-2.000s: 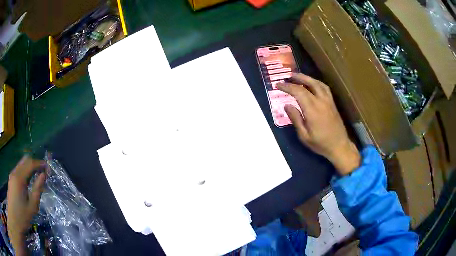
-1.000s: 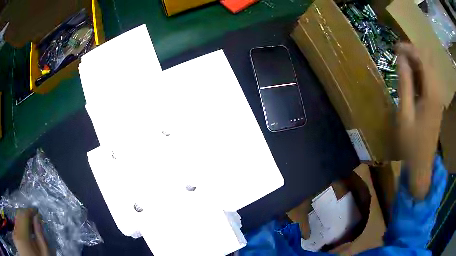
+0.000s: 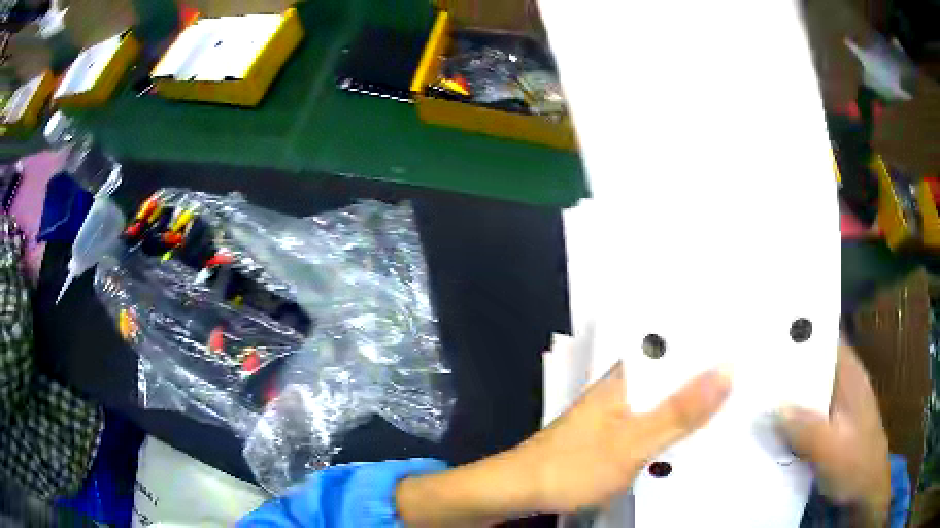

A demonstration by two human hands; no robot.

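Note:
A white card box insert (image 3: 711,206) with several small dark holes stands raised in front of me at the right, reaching past the top edge. My left hand (image 3: 588,443) grips its lower left side, thumb on the card's face. My right hand (image 3: 850,438) grips its lower right side, thumb also on the face; its fingers are hidden behind the card. More white card (image 3: 565,382) shows behind it at the left. A large clear plastic bag (image 3: 361,299) with black cables and red, yellow and white tips lies on the black mat (image 3: 484,258).
A yellow box (image 3: 495,119) with bagged items stands on the green belt (image 3: 309,134), beside a flat black unit (image 3: 383,72). Yellow boxes with white inserts (image 3: 227,57) stand further left. A squeeze bottle (image 3: 96,239) and a checked sleeve (image 3: 41,413) are at the left edge.
The view has swung left. My left hand has left the bag and my right hand has come back from the battery carton; both now hold the insert, lifted up. The phone is out of view.

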